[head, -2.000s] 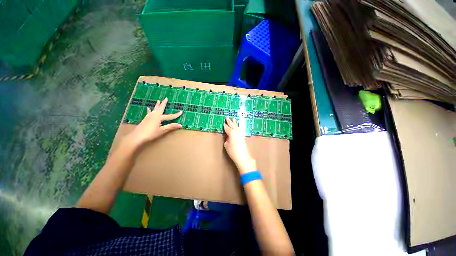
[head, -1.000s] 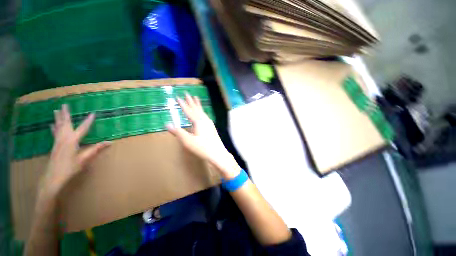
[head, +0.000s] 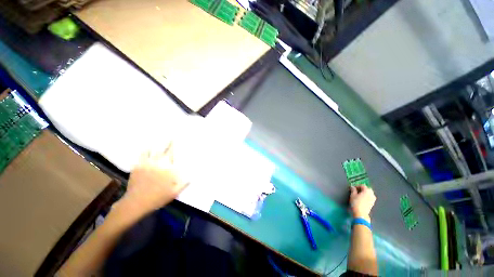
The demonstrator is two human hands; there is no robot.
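A green circuit board panel lies on the dark mat at the right. My right hand, with a blue wrist band, has its fingers closed on the panel's near edge. My left hand is over the white pad, fingers spread and a little blurred, holding nothing. Another small green panel lies further right on the mat.
Blue-handled side cutters lie on the teal mat. A cardboard sheet has green panels at its far edge. At left, a low cardboard sheet bears panels. A yellow-green lump lies upper left.
The view has swung right along the bench. My right hand has left the board row at left and taken hold of a panel on the mat. My left hand has moved over the white pad.
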